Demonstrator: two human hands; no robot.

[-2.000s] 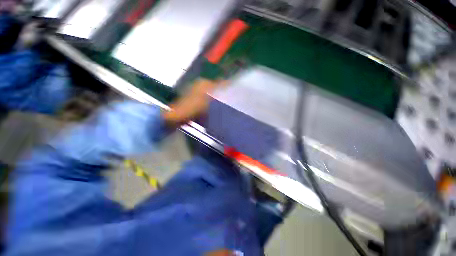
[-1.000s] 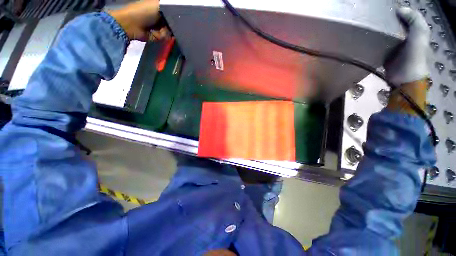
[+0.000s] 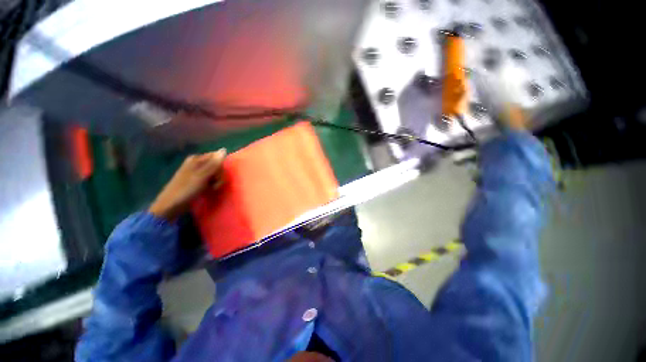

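The orange-red pad (image 3: 276, 187) lies at the conveyor's front edge. My bare left hand (image 3: 193, 180) holds its left edge. A large silver-grey case (image 3: 177, 67) stands behind the pad, its face reflecting red. The orange screwdriver (image 3: 454, 74) is over the white ball table at the upper right. My gloved right hand (image 3: 504, 99) is just right of it, badly blurred against the white table; its fingers cannot be made out, nor whether it touches the screwdriver.
A black cord (image 3: 283, 114) crosses in front of the case towards the ball table (image 3: 397, 67). Another case (image 3: 28, 205) is on the green conveyor at the left, with a red strip (image 3: 81, 152) beside it. The silver edge rail (image 3: 382, 182) runs in front, above a grey floor with yellow-black tape (image 3: 425, 259).
Both hands have left the case. My left hand has come down to the pad's left edge. My right hand has moved to beside the screwdriver. The view has turned and shifted right.
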